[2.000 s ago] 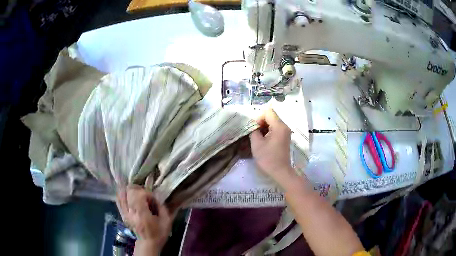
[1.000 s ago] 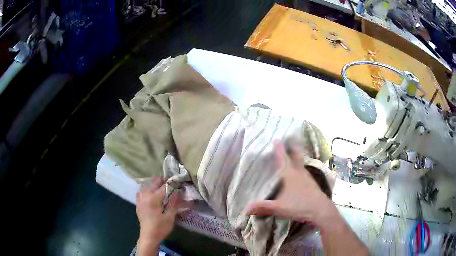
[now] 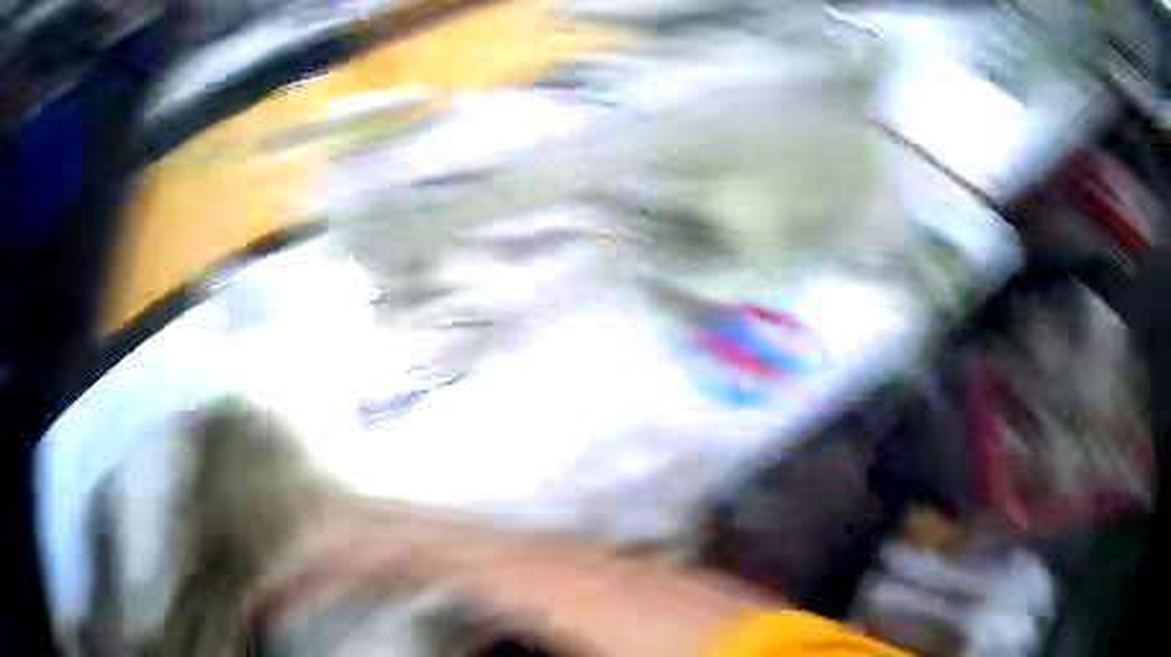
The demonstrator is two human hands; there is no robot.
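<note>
The view is strongly blurred. The khaki garment (image 3: 231, 488) lies at the lower left of the white machine table (image 3: 514, 449), with paler cloth beside it. My right hand (image 3: 334, 552) reaches in from the bottom right across the garment; its fingers are too smeared to show whether they grip cloth. My left hand is not visible. The sewing machine (image 3: 771, 167) is a pale smear above the table. The pink-and-blue scissors (image 3: 751, 353) lie on the table right of centre.
A yellow-brown board (image 3: 218, 193) is beyond the table at the upper left. A red basket (image 3: 1014, 475) with cloth in it is at the right, beyond the table edge. Blurred white cloth (image 3: 957, 597) shows at the lower right.
The view has swung right, bringing the scissors nearer the middle and the red basket into view. The garment now shows only at the lower left. My left hand has left the picture.
</note>
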